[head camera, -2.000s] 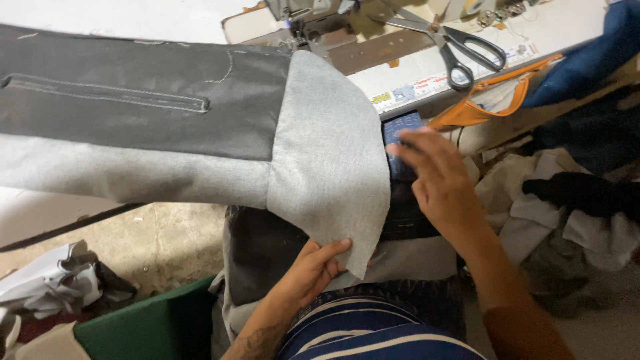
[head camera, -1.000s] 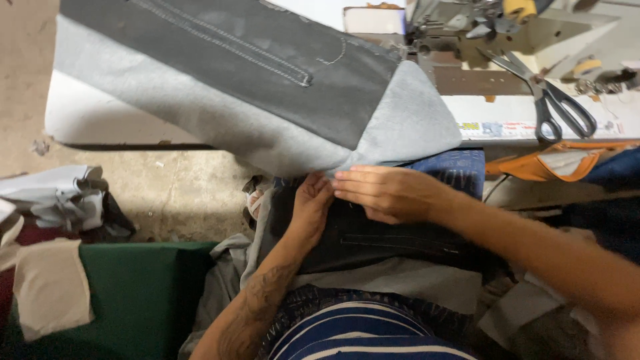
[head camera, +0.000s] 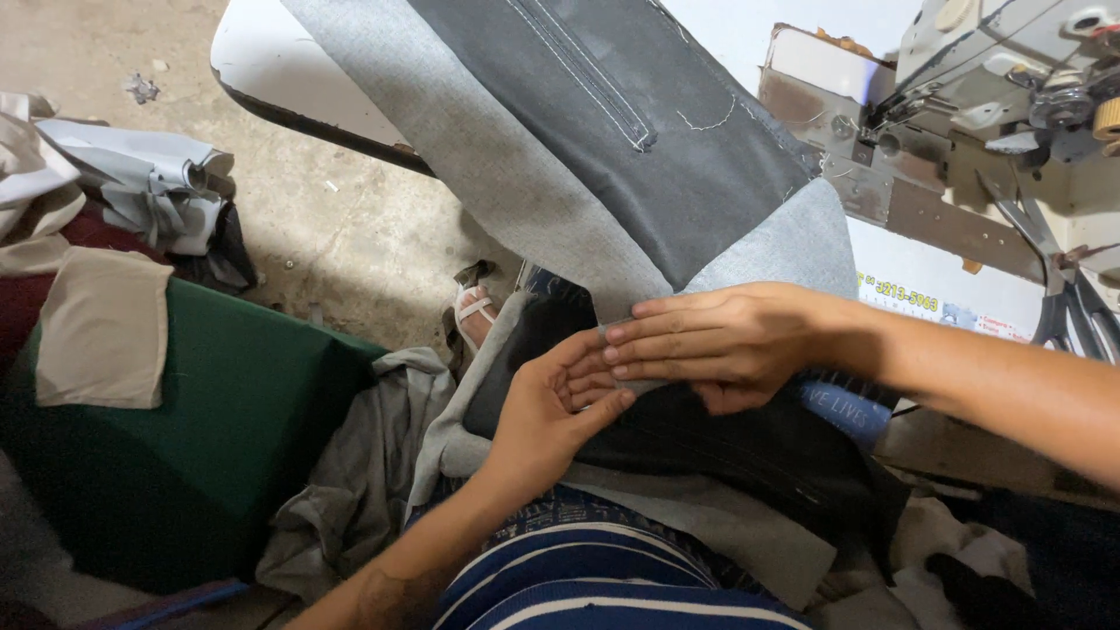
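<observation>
A sewn fabric piece (head camera: 560, 175), black in the middle with light grey borders and a stitched slit, slants over the edge of a white sewing table. Its near grey corner is between my hands. My left hand (head camera: 560, 394) grips the edge of that corner with fingers and thumb. My right hand (head camera: 726, 346) lies flat across the same grey edge, fingertips at my left fingers. Beneath them, another black and grey fabric piece (head camera: 717, 446) rests on my lap.
An industrial sewing machine (head camera: 997, 79) stands at the upper right, with black-handled scissors (head camera: 1063, 280) near it. A green box-like object (head camera: 201, 437) with a beige cloth (head camera: 105, 328) is at the left, beside piled fabrics (head camera: 149, 184). A sandalled foot (head camera: 477, 311) shows on the floor.
My right hand, raised apart from the fabric two seconds ago, has come down onto its grey edge beside my left hand. The grey corner, earlier spread out, is gathered between my hands. The view has shifted.
</observation>
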